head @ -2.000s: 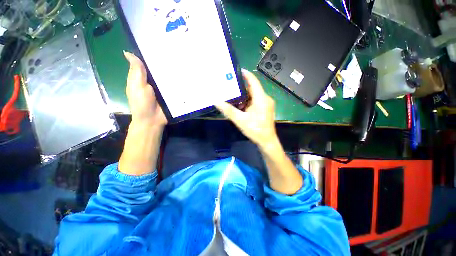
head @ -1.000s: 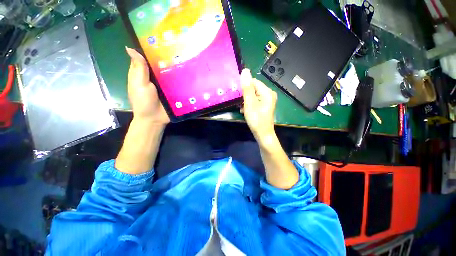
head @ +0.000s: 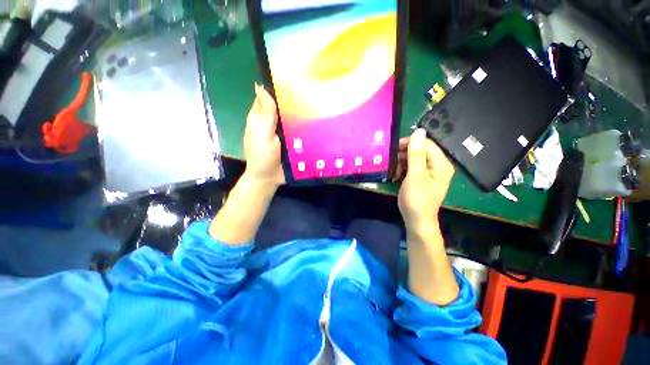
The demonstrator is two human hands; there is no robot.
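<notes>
A black-bordered tablet (head: 335,93) is held up at the top middle, screen toward me, its top cut off by the picture's edge. Its display is lit in yellow and pink with a row of icons near the bottom. My left hand (head: 265,139) grips its left edge, thumb along the side, fingers hidden behind. My right hand (head: 425,171) holds its lower right edge, thumb up and fingers curled. A matte black back cover (head: 492,117) with camera rings and small white stickers lies at the right.
A bagged silver-grey back cover (head: 157,114) lies at left beside an orange-red hand tool (head: 70,121). A black corded tool (head: 565,203), a whitish bottle (head: 600,164) and red and blue pens (head: 622,239) are at right. A red-orange slotted frame (head: 559,317) stands below right.
The display changed from white to a colourful home screen. The tablet now stands straighter and sits further right in view, with both hands. The surroundings have also shifted right in the picture.
</notes>
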